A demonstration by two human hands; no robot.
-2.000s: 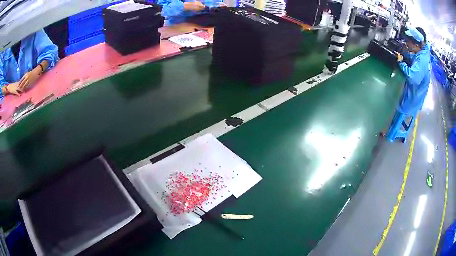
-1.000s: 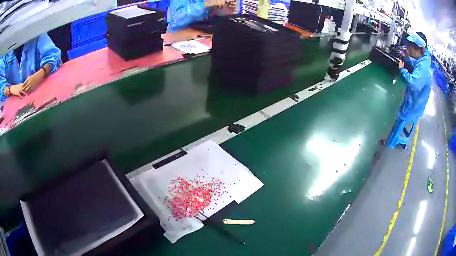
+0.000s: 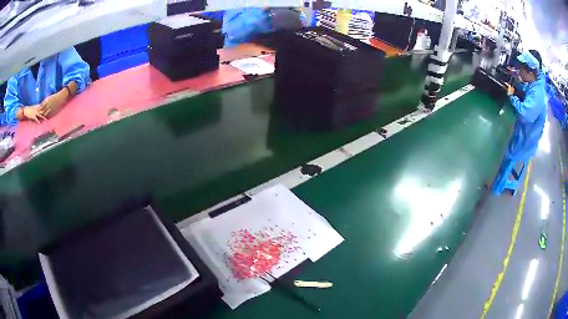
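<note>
Neither of my hands is in the picture. A loose heap of tiny pink-red parts [image 3: 256, 254] lies on a white sheet [image 3: 293, 209] on the green bench. A thin dark tool, perhaps tweezers [image 3: 296, 294], lies at the heap's lower right side. A short pale stick [image 3: 313, 284] lies beside it. To the left, a black tray with pale lining [image 3: 118, 265] holds a dark flat panel with white edges. The tray's lower part is cut off by the picture's edge.
A tall black stack [image 3: 330, 84] stands on the green surface [image 3: 205, 146] behind a pale strip [image 3: 349, 151]. A smaller black stack [image 3: 185, 50] stands on the pink mat [image 3: 118, 91]. A white post [image 3: 439, 56] rises behind. People in blue smocks are across the bench and at far right [image 3: 529, 109].
The whole view has shifted, so bench things sit lower and further right. The sheet, red parts, tool and tray keep their places relative to each other.
</note>
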